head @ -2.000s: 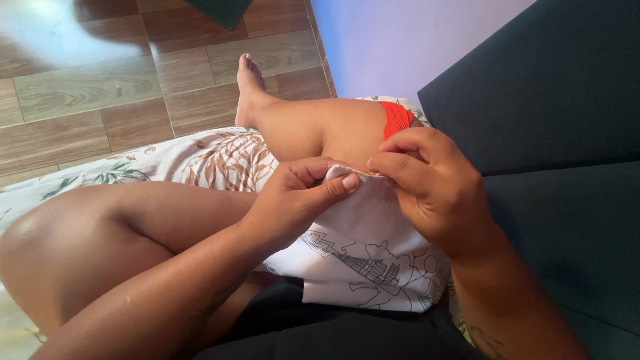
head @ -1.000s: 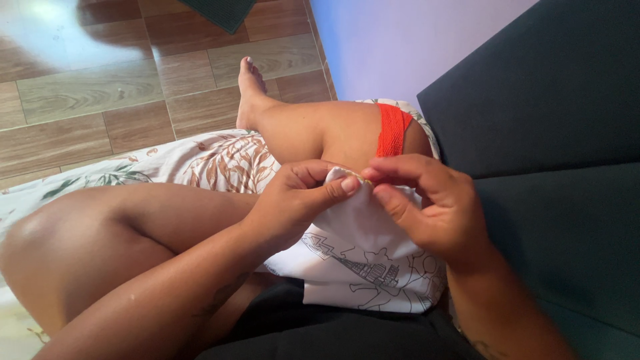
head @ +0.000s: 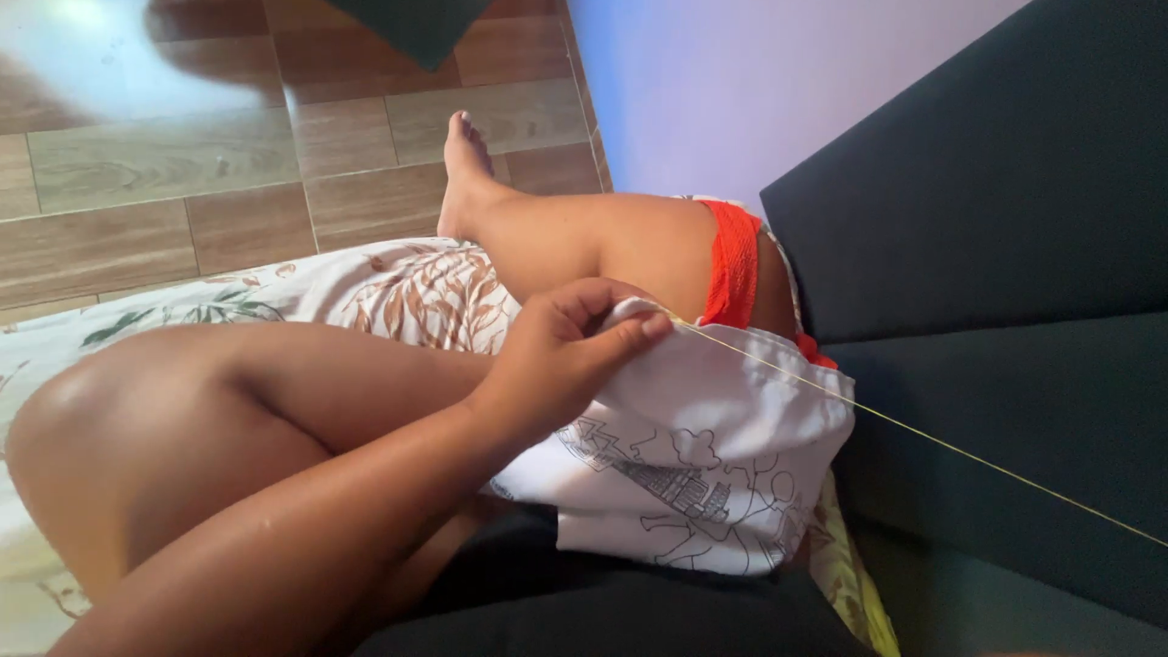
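Observation:
My left hand [head: 584, 342] pinches the hemmed edge of a white cloth [head: 721, 392] between thumb and fingers. The cloth carries a black line drawing and lies over my lap. From the pinched edge a thin yellow thread [head: 967, 453] runs taut down to the right and leaves the view at the right edge. My right hand is out of view, so what it holds is hidden. No needle can be made out. A strip of red knitted or lace-like fabric [head: 733, 265] lies across the leg just above the cloth.
Dark upholstered cushions [head: 985, 219] stand at the right, against a pale wall [head: 730, 82]. Under my legs is a leaf-patterned sheet [head: 319, 287]. Beyond lies a wood-look tiled floor [head: 164, 155] with a dark green mat [head: 420, 23].
My right hand, earlier at the cloth's edge beside my left fingers, has moved out of view. The yellow thread now stretches to the right. My left hand keeps its pinch.

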